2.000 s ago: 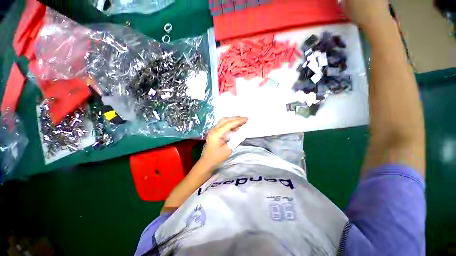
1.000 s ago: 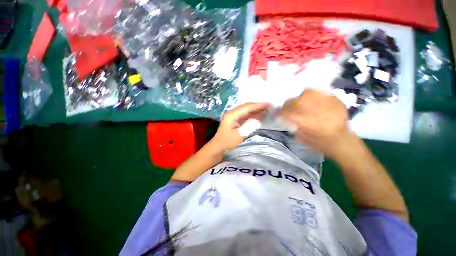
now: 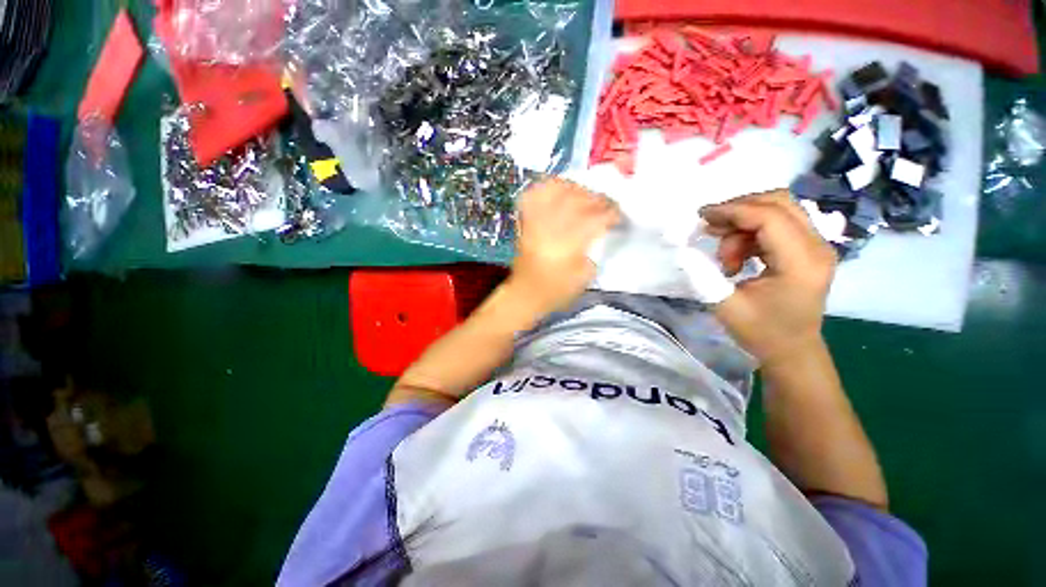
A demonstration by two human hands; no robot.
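Note:
My left hand (image 3: pixel 562 241) is at the near left edge of the white sheet (image 3: pixel 906 281), its fingers bent inward. My right hand (image 3: pixel 774 269) is to its right over the sheet, fingers curled, with a white covering on the thumb. Glare between the hands hides whether either holds a small piece. A heap of short red strips (image 3: pixel 700 86) lies beyond the hands. A heap of dark square plates (image 3: pixel 912 206), some with white faces, lies at the right of the sheet.
A long red bar (image 3: pixel 826 25) lies beyond the sheet. Left of it, a heap of small metal fittings (image 3: pixel 459 138) lies on clear plastic. Farther left are a second metal heap (image 3: pixel 212 195), a red piece (image 3: pixel 235 109) and a yellow-and-black tool (image 3: pixel 326 169). A red stool (image 3: pixel 401 321) stands below.
My right hand has come from the red bar at the far side down to the near part of the sheet, and is now slightly farther right. My left hand has turned inward. The view has shifted.

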